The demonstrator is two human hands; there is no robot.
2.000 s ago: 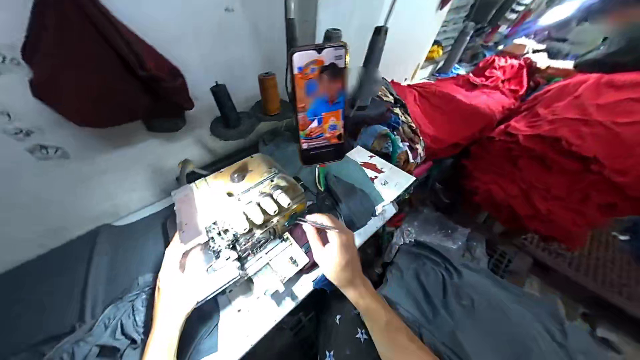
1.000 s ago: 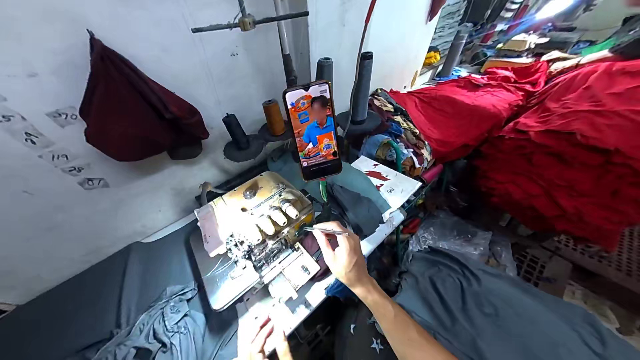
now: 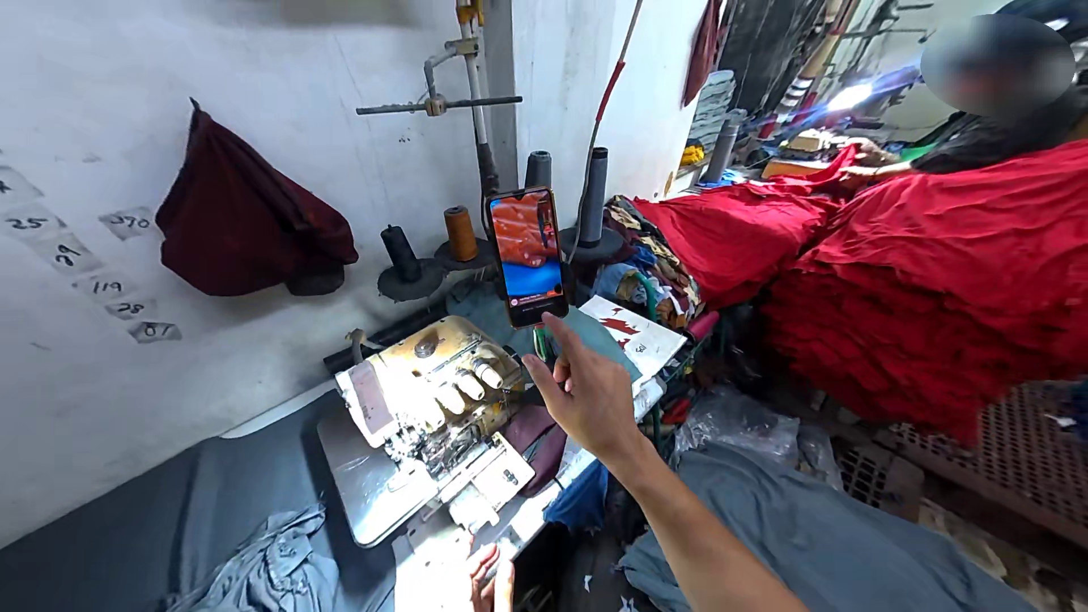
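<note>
My right hand (image 3: 591,395) is raised with its index finger extended at the lower edge of an upright smartphone (image 3: 529,255), whose screen is lit. No tool shows in its fingers. Below and left of it, an overlock sewing machine (image 3: 425,344) stands under a bright lamp glow, its front mechanism exposed. My left hand (image 3: 491,578) is at the bottom edge of the view, below the machine, palm partly up, partly cut off and washed out by light; its fingers look apart with nothing visible in them.
Thread cones (image 3: 461,234) stand behind the machine. A maroon cloth (image 3: 251,212) hangs on the wall. Grey fabric (image 3: 263,565) lies at the lower left, more grey fabric (image 3: 790,518) at the lower right. Large red fabric piles (image 3: 935,263) fill the right, with a person (image 3: 994,127) behind.
My right hand has left the machine's front and moved up to the phone; the slim metal tool it held no longer shows. My left hand has moved off the machine's left side. The phone's picture has changed.
</note>
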